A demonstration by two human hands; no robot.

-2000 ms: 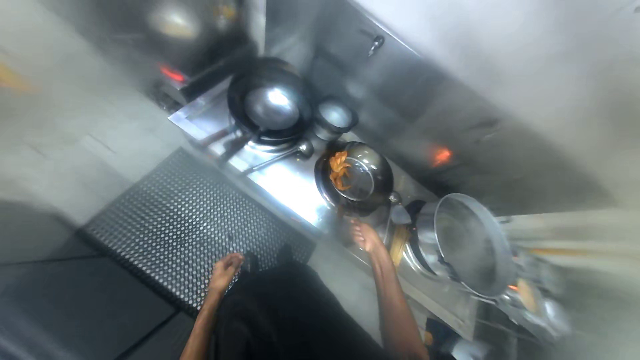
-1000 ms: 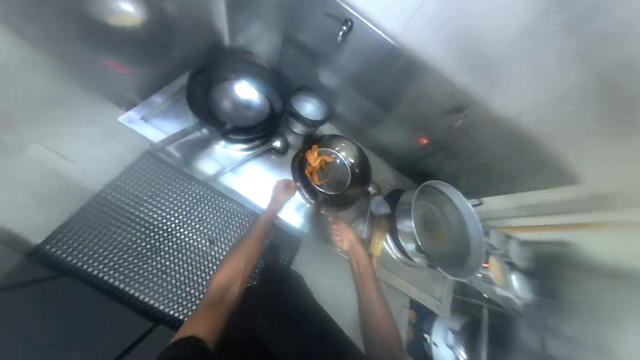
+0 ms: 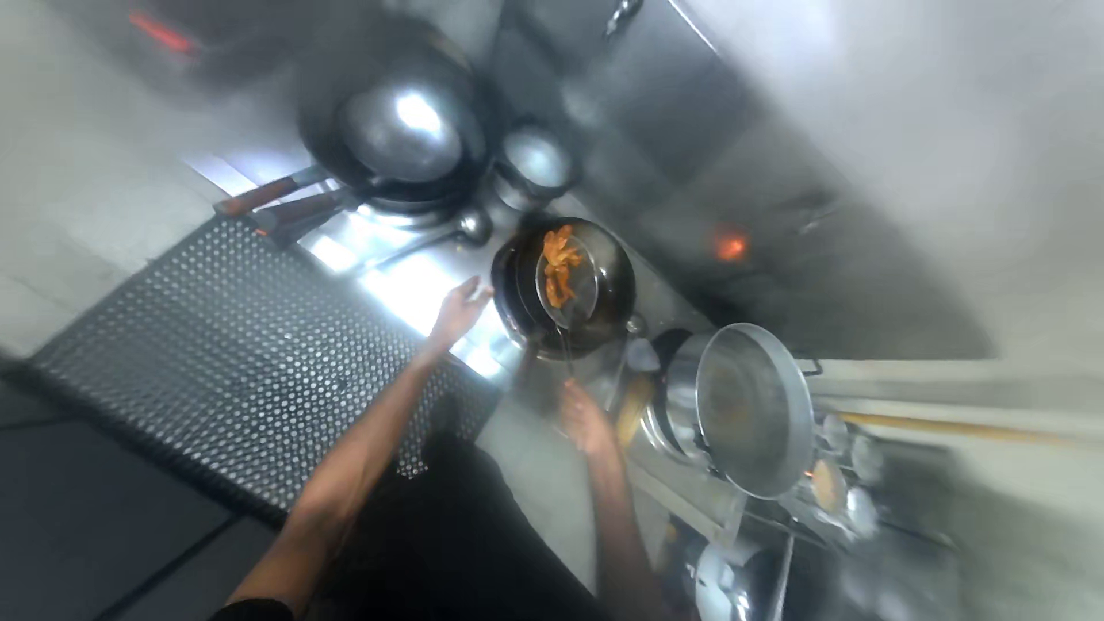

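Observation:
Orange food pieces (image 3: 561, 263) lie in a round strainer (image 3: 586, 297) inside a dark wok (image 3: 614, 250). My right hand (image 3: 586, 418) is closed on the strainer's thin handle, just below the wok's rim. Beside the wok's left edge is my left hand (image 3: 463, 310), its thumb and fingers near the rim; blur hides whether it touches. A metal ladle (image 3: 473, 226) rests on the steel counter above my left hand.
A large wok (image 3: 401, 138) with two handles stands at upper left, next to a small metal pot (image 3: 536, 157). To the right is a wide metal pot (image 3: 750, 414). A perforated black mat (image 3: 259, 362) covers the floor at left. A steel backsplash (image 3: 681, 129) rises behind.
My left hand came up from low beside my body to the wok's left side between the first and second frames. The food stays in the strainer. My right hand remains below the wok.

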